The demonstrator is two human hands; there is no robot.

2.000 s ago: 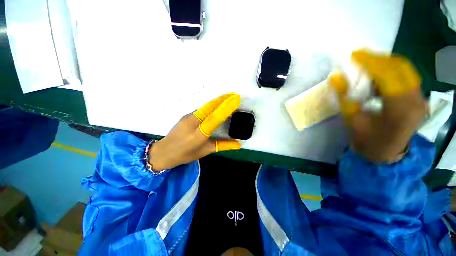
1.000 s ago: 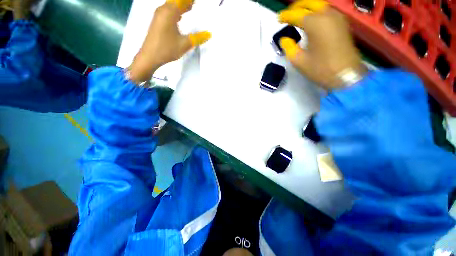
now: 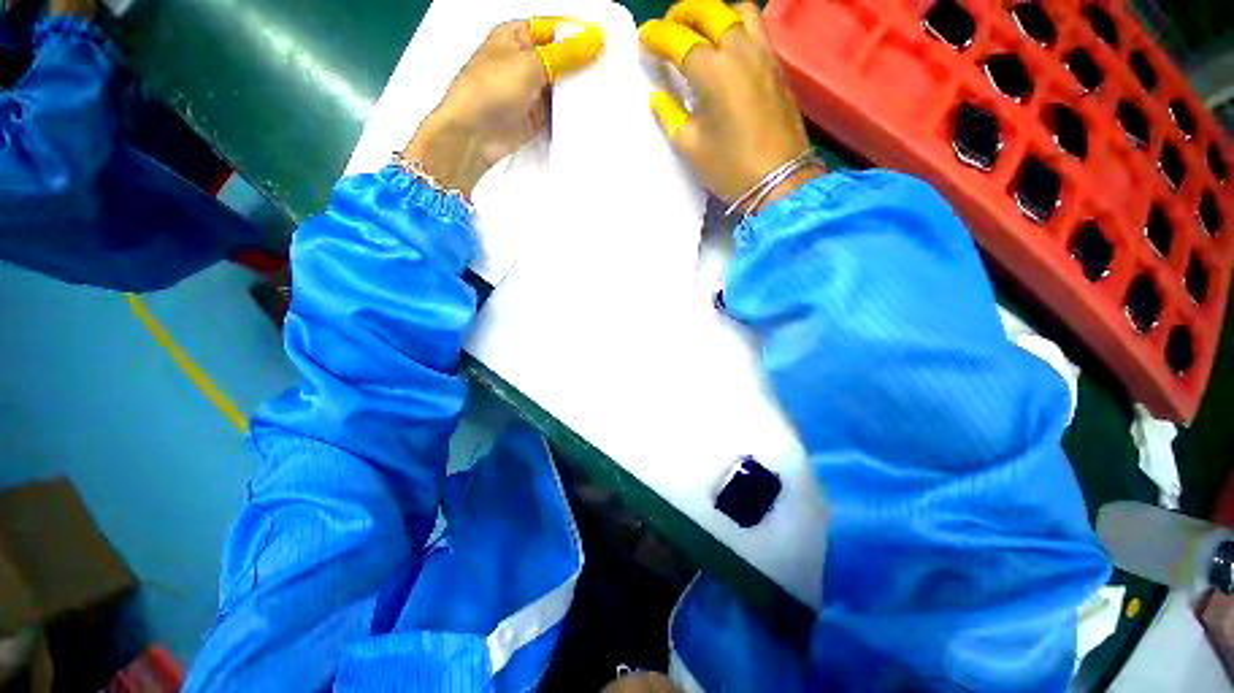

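My left hand (image 3: 494, 108), with yellow finger cots, pinches the left edge of a white sheet (image 3: 609, 163) near the top of the view. My right hand (image 3: 738, 102) is at the sheet's right edge, its yellow-cotted thumb and fingers apart; whether the fingertips touch the sheet is unclear. A black watch head (image 3: 747, 492) lies face up on the white mat (image 3: 650, 393), near the bench edge. A sliver of another dark watch head (image 3: 720, 299) shows beside my right sleeve, which hides the rest of it.
An orange-red tray (image 3: 913, 115) with rows of black watch heads stands at the upper right. A whitish bottle (image 3: 1157, 542) with a dark top lies at the lower right, near crumpled white wipes (image 3: 1156, 454). Another person's blue sleeve (image 3: 68, 122) is at the far left.
The view has shifted, showing more of the tray. My hands have come closer together, with the white sheet now between them. My right hand has left the upper watch head.
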